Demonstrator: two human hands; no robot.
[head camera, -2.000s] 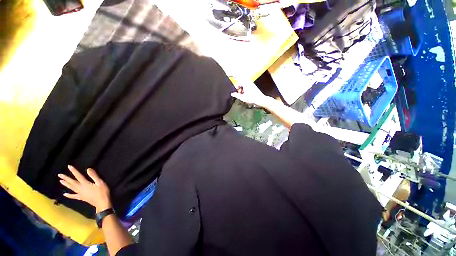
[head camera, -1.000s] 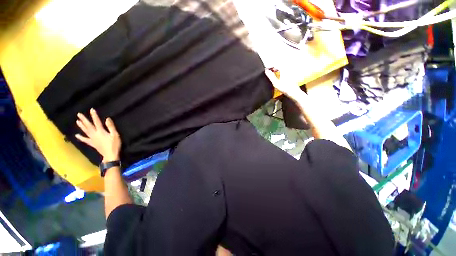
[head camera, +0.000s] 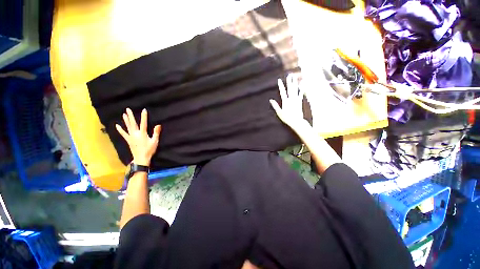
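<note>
A black garment panel lies spread on the yellow ironing table cover, with long folds running across it from left to right. Its upper right part is in bright sun with shadow stripes. My left hand lies flat on the panel's left part, fingers spread. My right hand lies on its right end, fingers apart. A steam iron with an orange handle rests at the table's right end, right of my right hand, not touched.
Pale hoses run right from the iron. Purple satin pieces are heaped beyond the right end, with a grey striped-looking stack below. Blue crates stand at the lower right, left and lower left.
The view has turned and shifted, showing more of the table's right end. My right hand has moved from the panel's lower right edge onto its surface, fingers now spread. My left hand stays on the left part.
</note>
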